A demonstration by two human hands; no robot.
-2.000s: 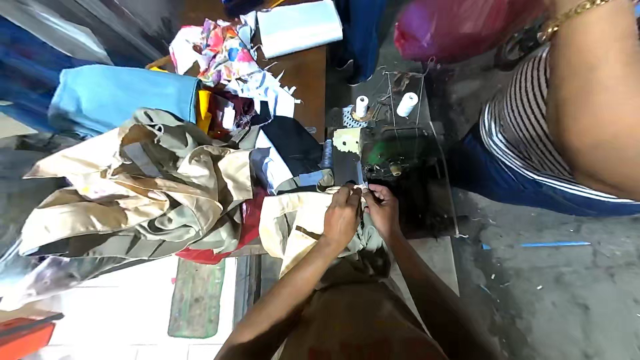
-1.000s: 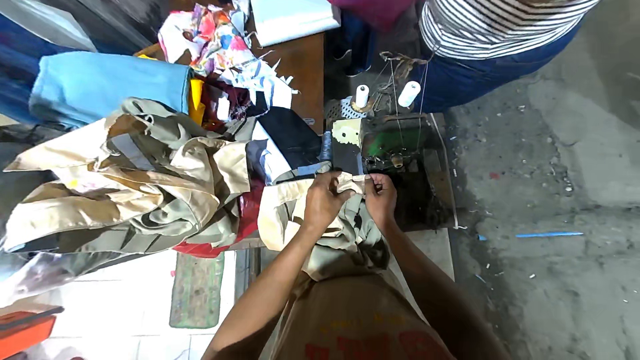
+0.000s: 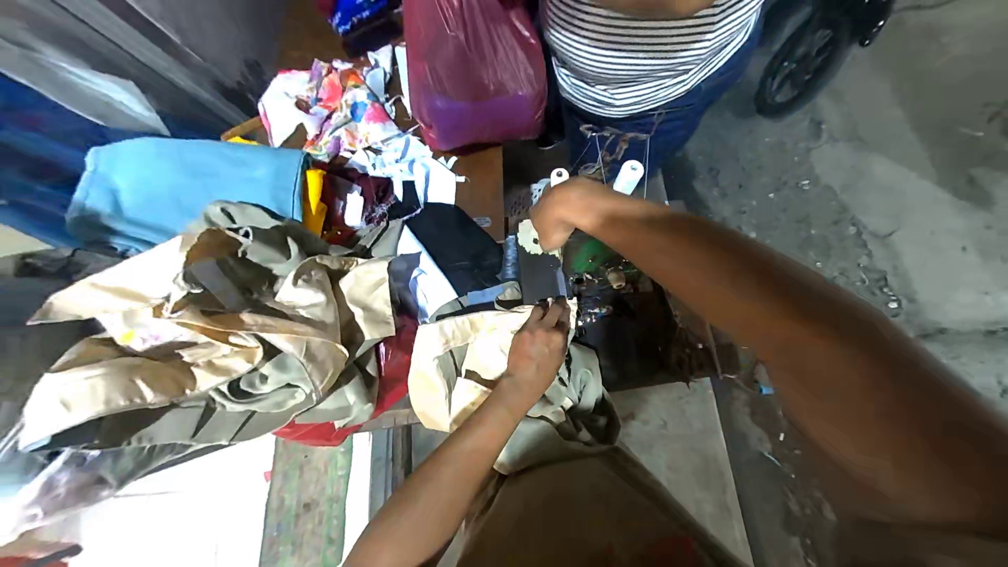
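My left hand (image 3: 543, 339) presses on the edge of a cream and grey-green cloth garment (image 3: 465, 354), its fingertips close to the needle area of a sewing machine (image 3: 598, 264). My right hand (image 3: 555, 213) reaches over the machine's far side, beside a pale cream round piece (image 3: 529, 238) and in front of a white thread spool (image 3: 559, 176); its fingers are bent, and what they touch is hidden. A second white thread cone (image 3: 628, 177) stands just beyond my right wrist. Garment folds hang down toward my lap.
A heap of cream and grey-green garments (image 3: 299, 331) lies at left, by a folded light-blue cloth (image 3: 189, 179) and colourful fabric scraps (image 3: 346, 110). A pink plastic bag (image 3: 476, 79) stands at the back. A person in a striped top (image 3: 654, 59) is just past the machine, near a wheel (image 3: 803, 63).
My right hand has left the cloth and moved forward across the machine toward the spools. My left hand stays on the cloth. The pink bag has come further into view beside the person.
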